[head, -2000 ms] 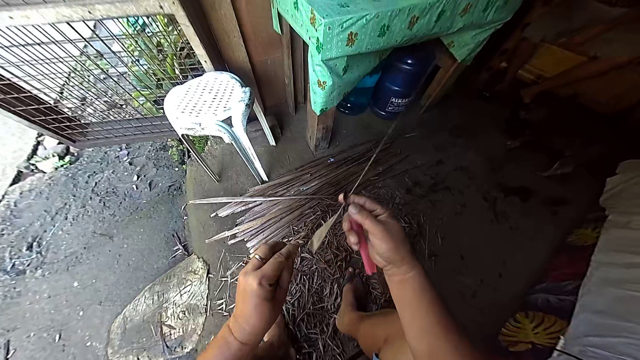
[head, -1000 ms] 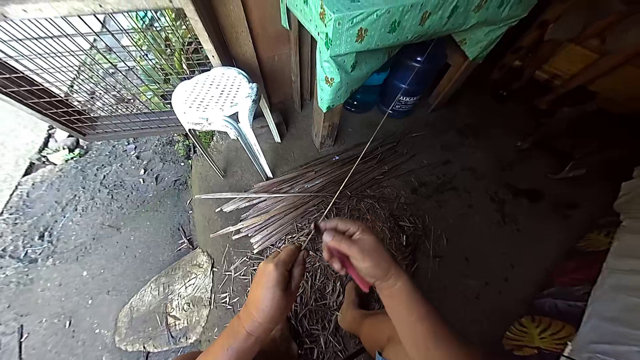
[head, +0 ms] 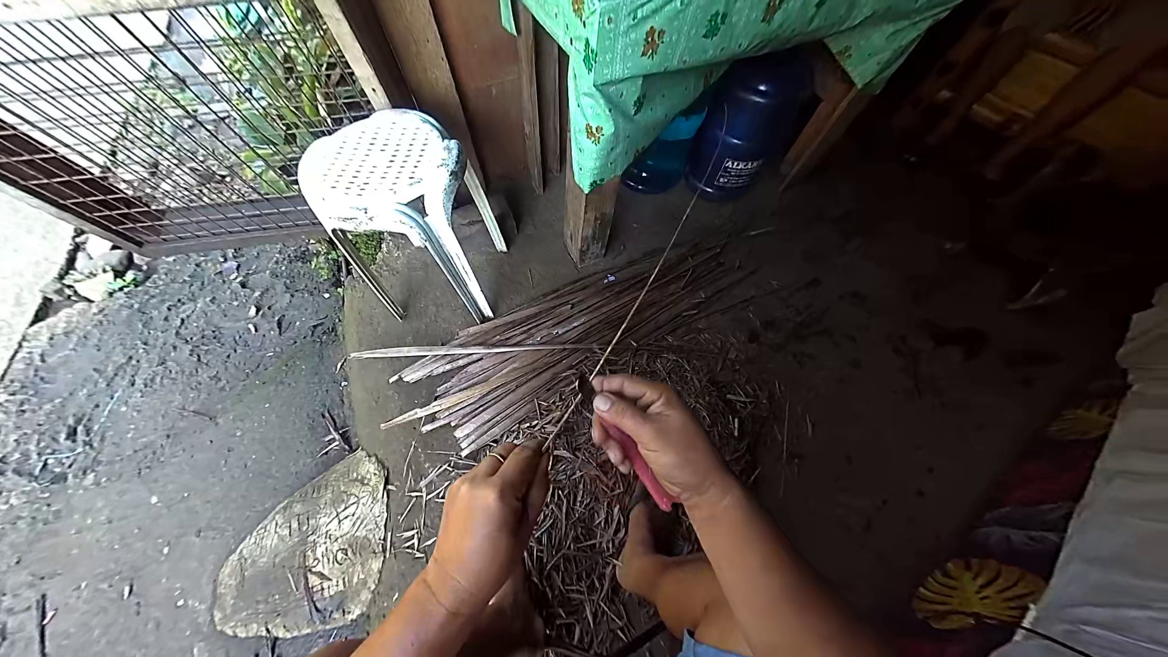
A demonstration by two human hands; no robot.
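My left hand, a ring on one finger, pinches the near end of a thin palm-leaf midrib. The rib slants up and away toward the blue water jugs. Just up the rib, my right hand is closed on a knife with a pinkish-red handle; its dark blade, mostly hidden, meets the rib by my fingertips. Beyond my hands a bundle of dry palm ribs lies on the ground, one pale strip across it. Beneath my hands spread leaf shavings.
A white plastic stool stands beyond the bundle, left. A table with a green cloth has a wooden leg and a dark blue water jug below. A flat stone-like slab lies at lower left, a mesh gate at upper left.
Two seconds ago a broad pale leaf piece hung near the blade; now a thin rib runs between my hands. My left hand has come nearer to my right.
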